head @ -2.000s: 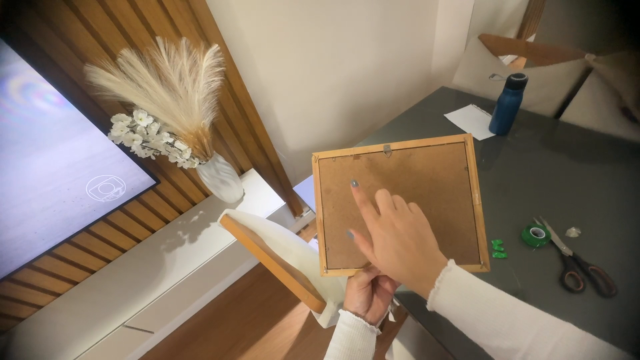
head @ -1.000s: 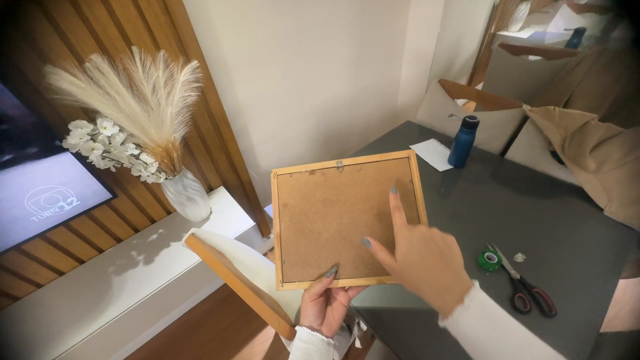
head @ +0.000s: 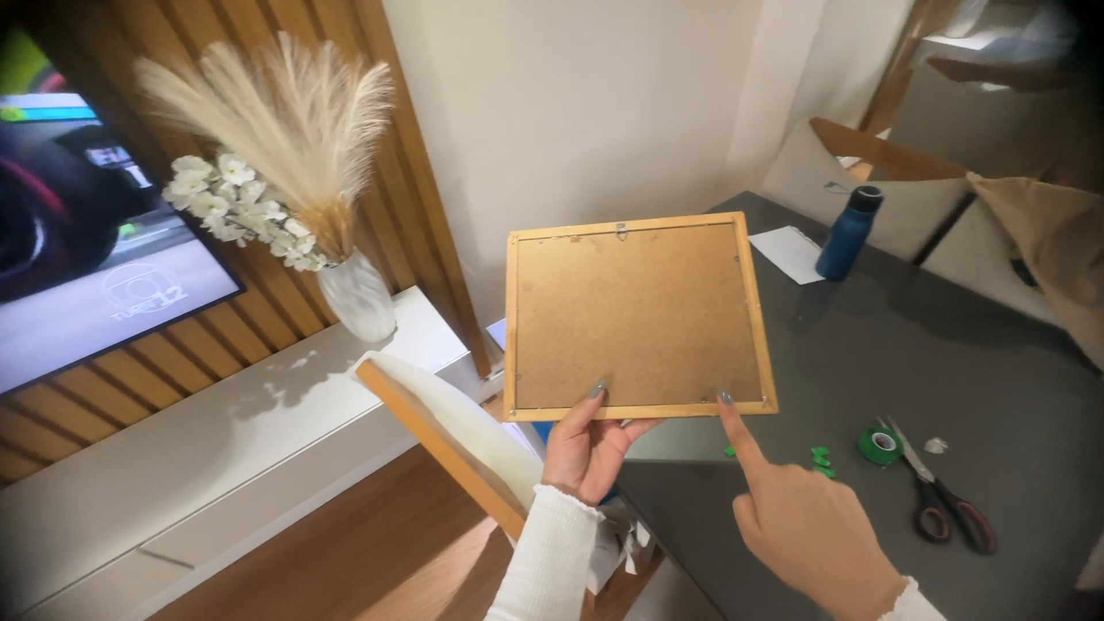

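Note:
My left hand (head: 591, 440) grips the bottom edge of a wooden picture frame (head: 638, 319), thumb on its brown backing board and fingers behind. The frame's back faces me, with a small metal hanger (head: 621, 231) at the middle of its top edge. My right hand (head: 802, 517) holds nothing; its index finger is stretched out, with the tip at the frame's lower right corner area. On the dark table to the right lie a roll of green tape (head: 881, 444), scissors (head: 944, 500) with dark handles, and small green pieces (head: 822, 461).
A blue bottle (head: 849, 235) stands beside white paper (head: 787, 254) on the dark table (head: 880, 345). A chair (head: 448, 440) is below left of the frame. A white vase (head: 358, 297) with pampas grass stands on the white cabinet (head: 285, 379), near a television (head: 103, 216).
My right index finger has moved from the upper right part of the backing down to the lower right corner. My left hand still holds the frame.

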